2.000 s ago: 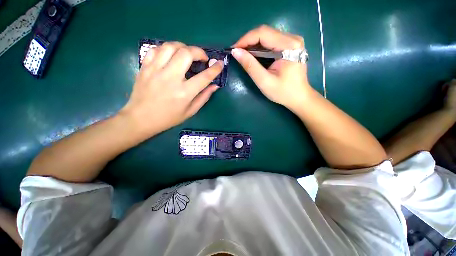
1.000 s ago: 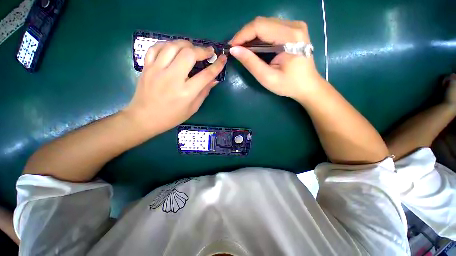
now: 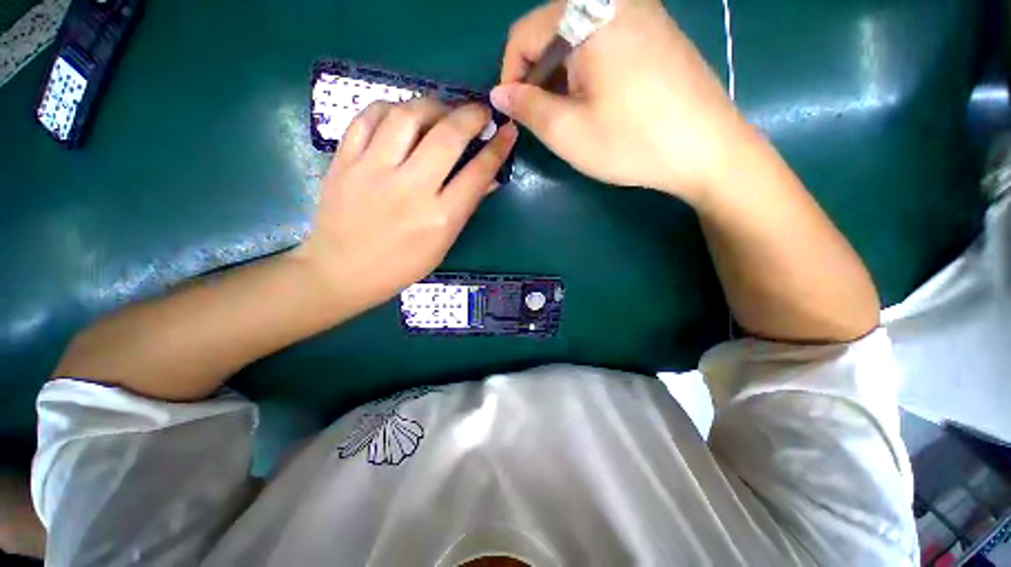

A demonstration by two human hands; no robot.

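An open dark phone housing [image 3: 366,98] lies on the green worktop, its white dotted panel at the left and a small round silver disc [image 3: 488,130] at the right end. My left hand [image 3: 405,183] lies over its middle and right part, fingertips holding it beside the disc. My right hand [image 3: 621,105] holds a thin dark tool [image 3: 545,64] with a whitish wrapped rear end. The tool slants down to the left, and my fingertips are at the housing's right end. The tool's tip is hidden by my fingers.
A second open housing [image 3: 504,306] lies nearer my body, panel left, disc right. Another housing [image 3: 69,98] lies tilted at the upper left, near a pale strip [image 3: 24,39]. A thin white line [image 3: 728,44] crosses the worktop. Another person's white sleeve [image 3: 959,316] is at the right.
My right hand has turned, so the tool's wrapped end moved up and left from a near-level position. My left hand and its housing shifted slightly right.
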